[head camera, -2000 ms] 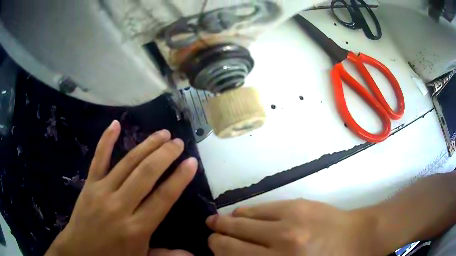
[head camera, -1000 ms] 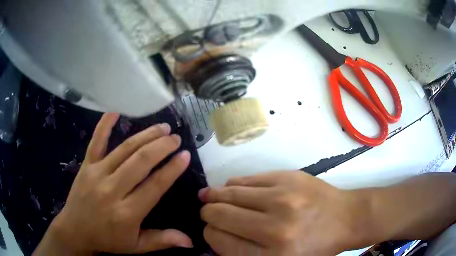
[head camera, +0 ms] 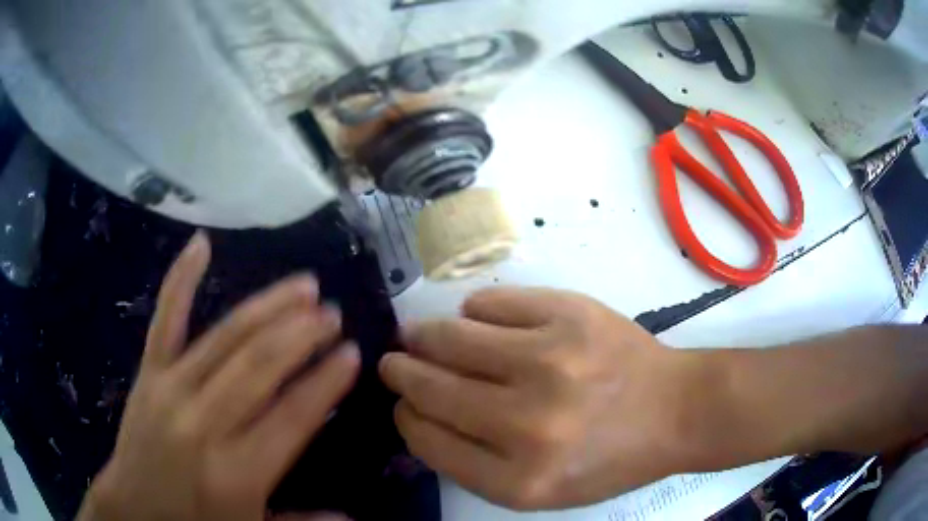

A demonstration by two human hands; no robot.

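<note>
Dark patterned fabric [head camera: 87, 336] lies under the white sewing machine head [head camera: 204, 102], its straight right edge running down from beside the needle plate [head camera: 392, 239]. My left hand [head camera: 219, 392] is bare, slightly blurred, and rests on the fabric with fingers spread. My right hand [head camera: 519, 392] is bare, at the fabric's right edge below the needle plate, its thumb and fingertips closed on the edge. The needle and presser foot are mostly hidden by the machine head. The cream tension knob [head camera: 466, 234] hangs in front of the plate.
Red-handled scissors [head camera: 728, 193] lie right of the machine head, blades pointing up-left. Black-handled scissors [head camera: 720, 46] lie behind them. A dark rectangle with a patterned edge [head camera: 901, 214] is at the far right. A ragged black strip [head camera: 692, 305] crosses the white table.
My right hand has moved up along the fabric edge toward the needle plate. My left hand has shifted slightly left, its fingers now blurred. The view has shifted slightly.
</note>
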